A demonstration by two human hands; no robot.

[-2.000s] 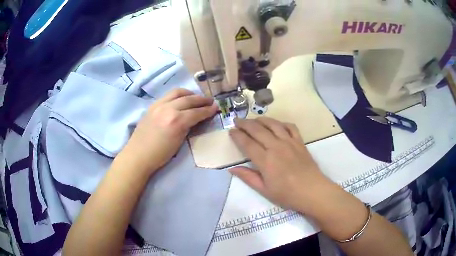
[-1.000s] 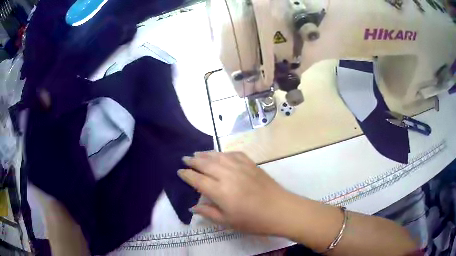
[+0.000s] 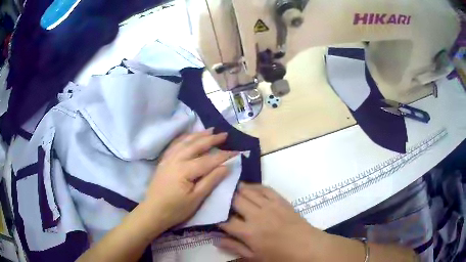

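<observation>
The light grey-blue panel [image 3: 117,138] lies wrong side up left of the needle, with dark strips across it. A navy panel [image 3: 219,120] shows beneath its right edge, curving below the presser foot [image 3: 245,105]. My left hand [image 3: 191,171] lies flat on the light panel, fingers spread toward the navy edge. My right hand [image 3: 263,220] is at the near right corner of the panels, fingertips at the cloth edge; whether it pinches the cloth is unclear. The cloth lies left of and in front of the foot, not under it.
The cream sewing machine [image 3: 327,23] stands behind. A navy curved piece with a pale piece [image 3: 347,82] lies on its bed, with thread snips [image 3: 414,112] on its right edge. Dark cloth [image 3: 66,56] with a bright blue object [image 3: 59,13] is upper left. A printed ruler scale [image 3: 378,169] runs along the front.
The dark side that faced up a second ago is now underneath, and the light side shows. My left hand has come back over the cloth; my right hand has moved right and down.
</observation>
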